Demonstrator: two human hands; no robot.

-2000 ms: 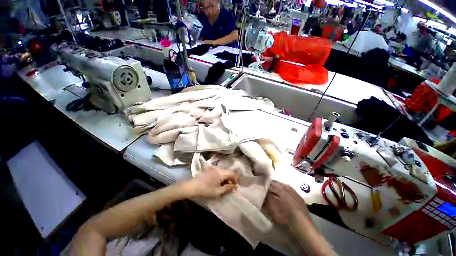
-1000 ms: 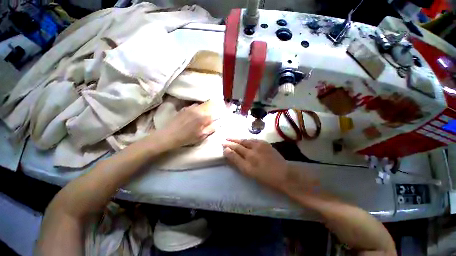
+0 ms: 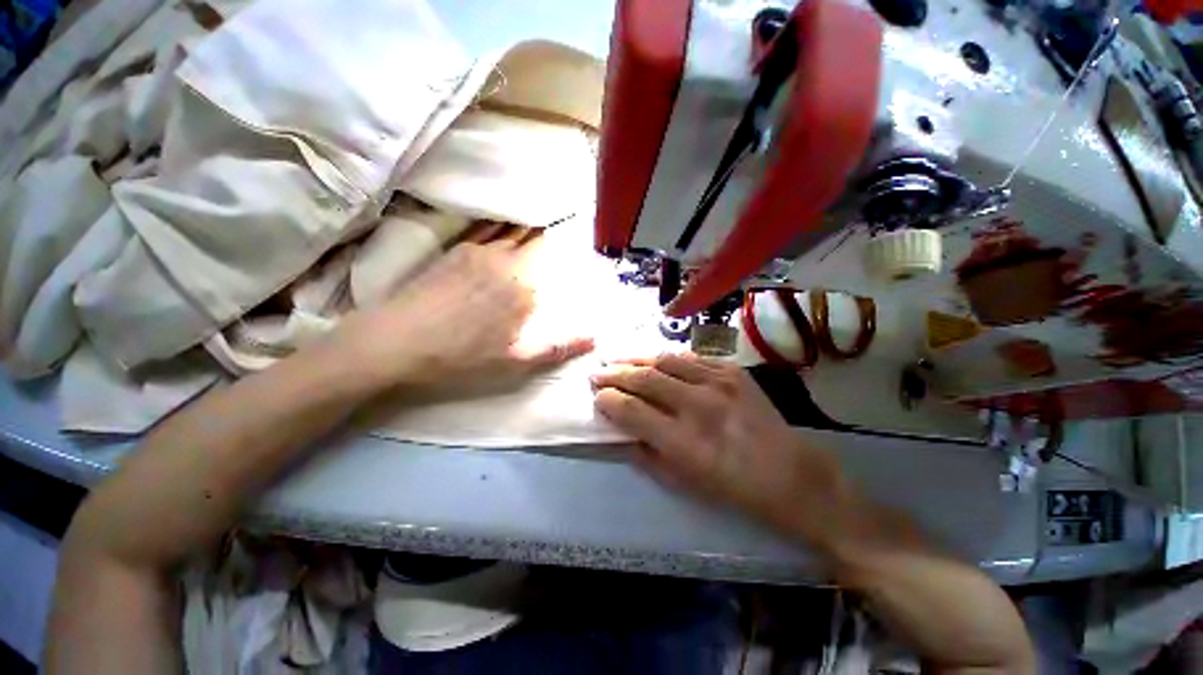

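Observation:
A cream garment [image 3: 211, 224] lies heaped left of the needle, and a flat part of it reaches under the brightly lit needle area. My left hand [image 3: 482, 310] lies on the cloth just left of the needle, fingers spread, pressing it flat. My right hand [image 3: 699, 415] lies on the cloth's right edge in front of the needle, fingertips on the fabric. The presser foot [image 3: 647, 274] is small and partly lost in glare; I cannot tell whether it is down. The sewing machine [image 3: 1029, 224] has a red guard [image 3: 805, 145] beside the needle end.
Scissors with red-orange handles [image 3: 811, 327] lie on the bed behind the needle. A cream ribbed knob [image 3: 905, 252] sits on the machine head. The grey table's front edge [image 3: 528, 534] has a scale. More cream cloth [image 3: 449, 604] lies below it, on the lap.
The view has come closer to the needle. My hands, working at the heap two seconds ago, now lie on the cloth by the needle, nearly as they were one second ago.

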